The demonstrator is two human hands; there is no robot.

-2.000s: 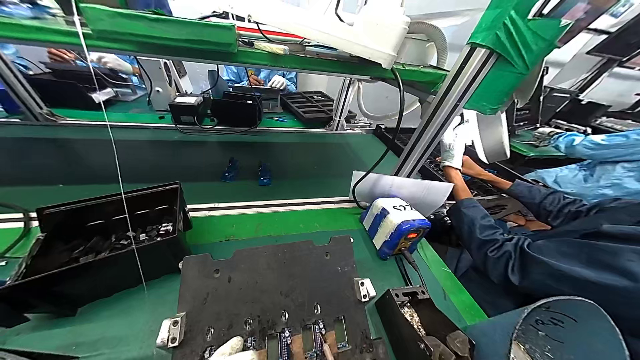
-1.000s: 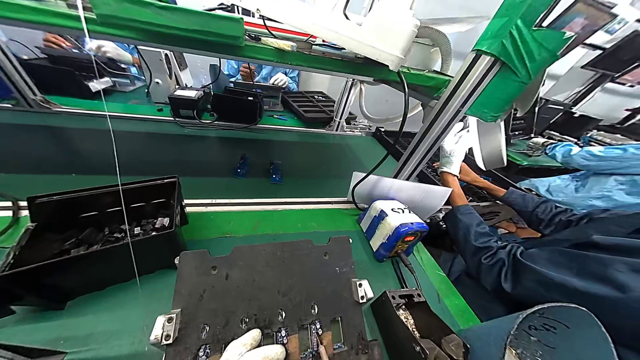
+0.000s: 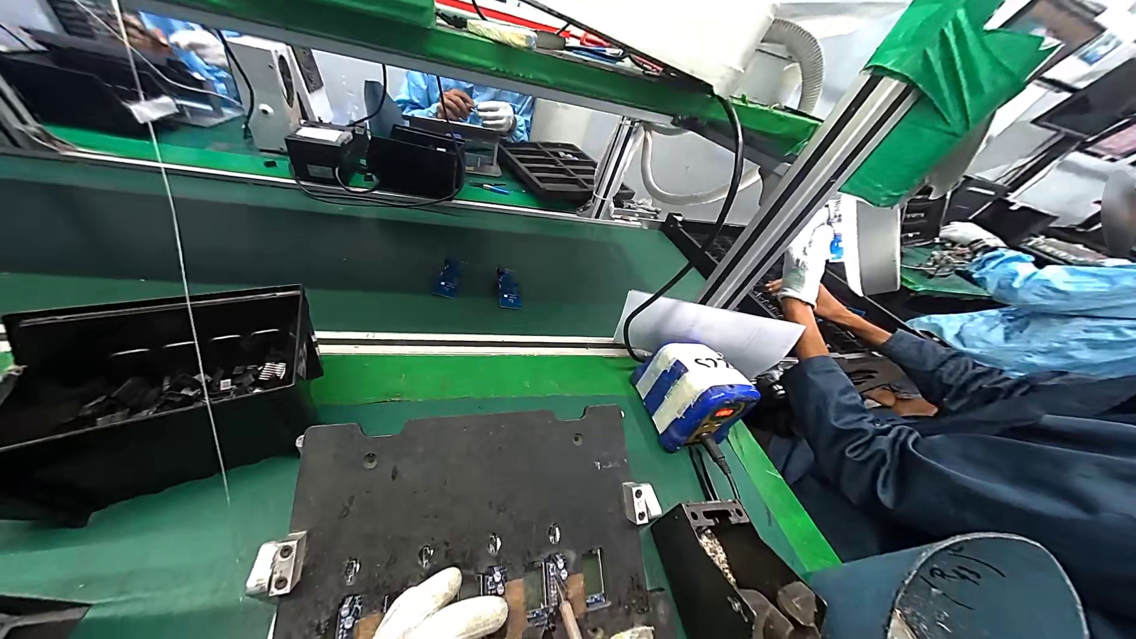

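Observation:
My left hand (image 3: 444, 612), in a white glove, rests with its fingers on the lower part of a black fixture plate (image 3: 461, 479), beside small blue circuit boards (image 3: 493, 581) set in its slots. Only the gloved fingertips of my right hand (image 3: 634, 633) show at the bottom edge. A thin pointed tool, apparently a soldering iron (image 3: 566, 612), reaches from the bottom edge to a circuit board (image 3: 556, 568); the grip on it is out of frame. Metal clamps (image 3: 277, 565) flank the plate.
A black bin (image 3: 160, 426) of small dark parts stands left. At right are a blue soldering station (image 3: 692, 395), a black iron holder (image 3: 710, 550) and a blue-grey bin (image 3: 958, 586). Two blue boards (image 3: 508, 288) lie on the conveyor belt. A co-worker's sleeve (image 3: 887, 444) is close at right.
The two boards on the belt have moved to the right. My left hand's fingers show more on the plate than two seconds ago.

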